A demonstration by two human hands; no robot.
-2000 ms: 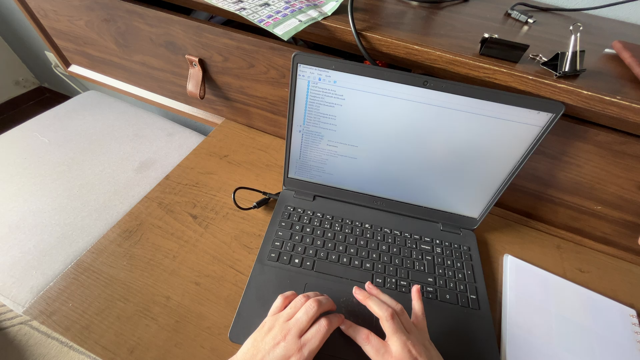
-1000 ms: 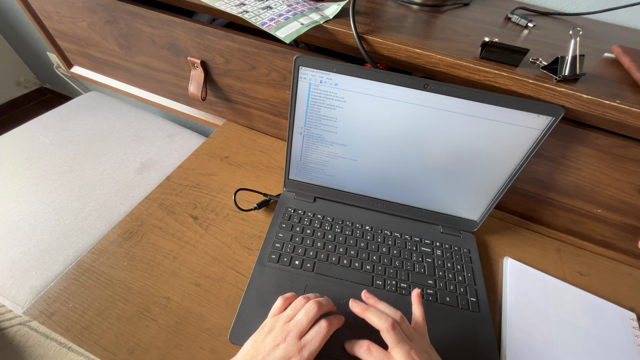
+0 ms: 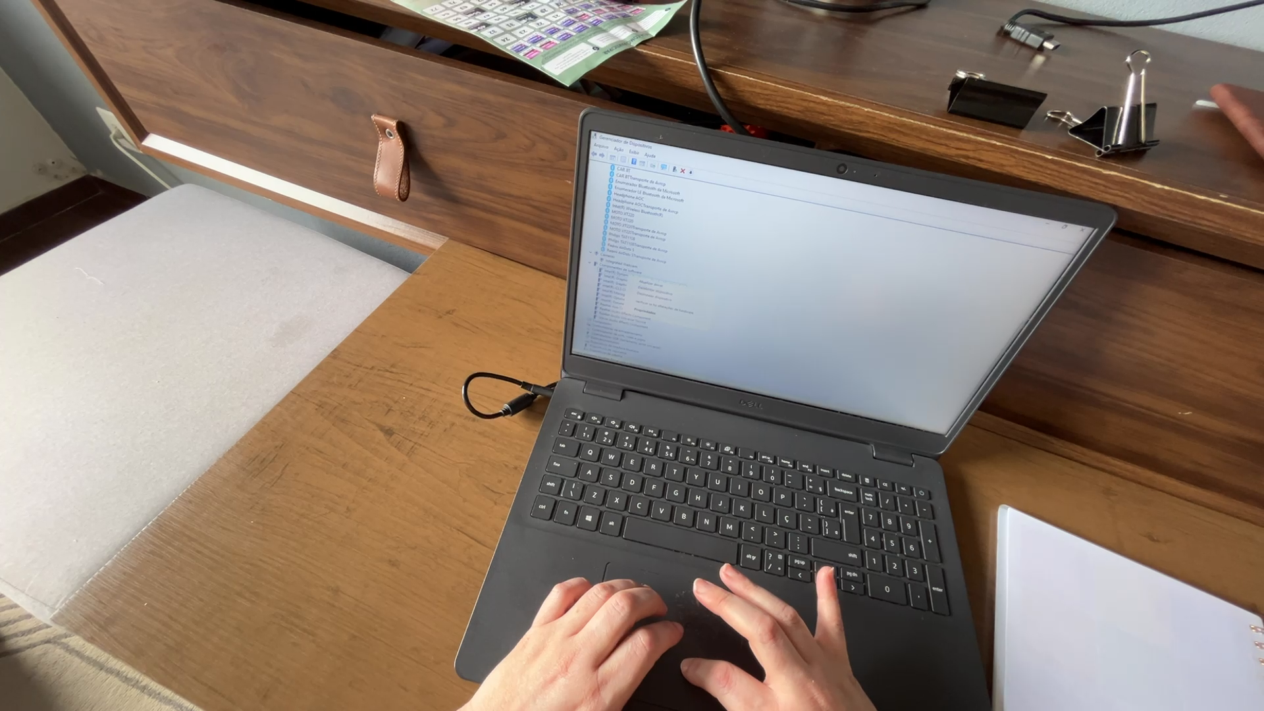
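Observation:
A black Dell laptop (image 3: pixel 731 420) stands unfolded on a wooden desktop, its screen (image 3: pixel 820 276) showing a list in a window with a small menu over it. My left hand (image 3: pixel 592 642) rests with curled fingers at the left part of the touchpad (image 3: pixel 632 573) and palm rest. At the touchpad's right side, my right hand (image 3: pixel 780 642) has its fingers spread, some near the keyboard's (image 3: pixel 731 494) lower edge. Neither hand holds anything. Both cover much of the touchpad. A short black cable (image 3: pixel 509 403) loops from the laptop's left side.
A spiral notebook (image 3: pixel 1116 622) lies right of the laptop. Behind, a wooden shelf (image 3: pixel 839 89) bears binder clips (image 3: pixel 997 99), a cable with a plug (image 3: pixel 1032 38) and a printed sheet (image 3: pixel 563 35). A leather pull (image 3: pixel 391 158) hangs on the panel; a pale cushioned seat (image 3: pixel 178 365) is at left.
A small menu shows on the screen now that the frame of one second ago does not plainly show. My hands have stayed around the touchpad, with small finger shifts.

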